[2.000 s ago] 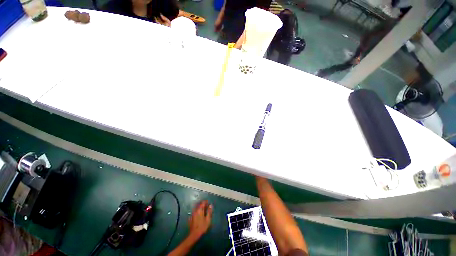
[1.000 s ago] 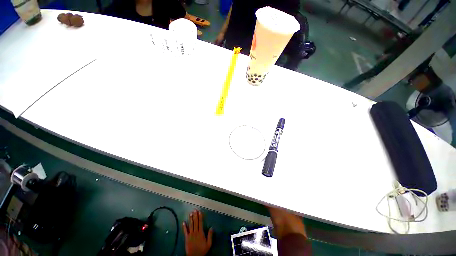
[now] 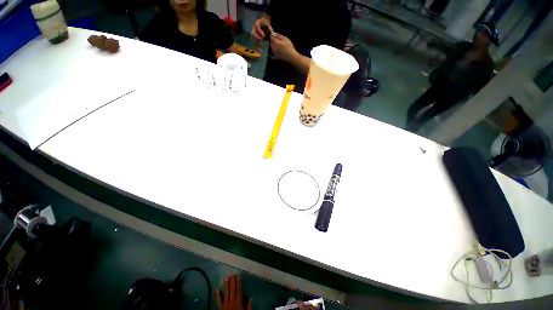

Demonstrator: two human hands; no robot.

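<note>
A small solar panel (image 3: 303, 304) shows only as a sliver of pale frame at the bottom edge, right of my left hand. My left hand (image 3: 233, 295) lies on the green bench with its fingers apart and nothing in it, cut off by the bottom edge. My right hand is not clearly in view; a small skin-coloured patch by the panel is too cut off to read. A black bench unit (image 3: 145, 295) with a looping black cable is left of my left hand.
The raised white shelf (image 3: 182, 151) bears a marker pen (image 3: 328, 198), yellow stick (image 3: 279, 123), tall drink cup (image 3: 324, 85), white roll (image 3: 232, 71), black case (image 3: 483, 203) and charger (image 3: 485, 269). A silvery reel (image 3: 28, 221) is far left. People are beyond the shelf.
The view has tilted up, so the bench, the panel and my left hand sit lower in the picture. The right forearm seen earlier has dropped almost out of view.
</note>
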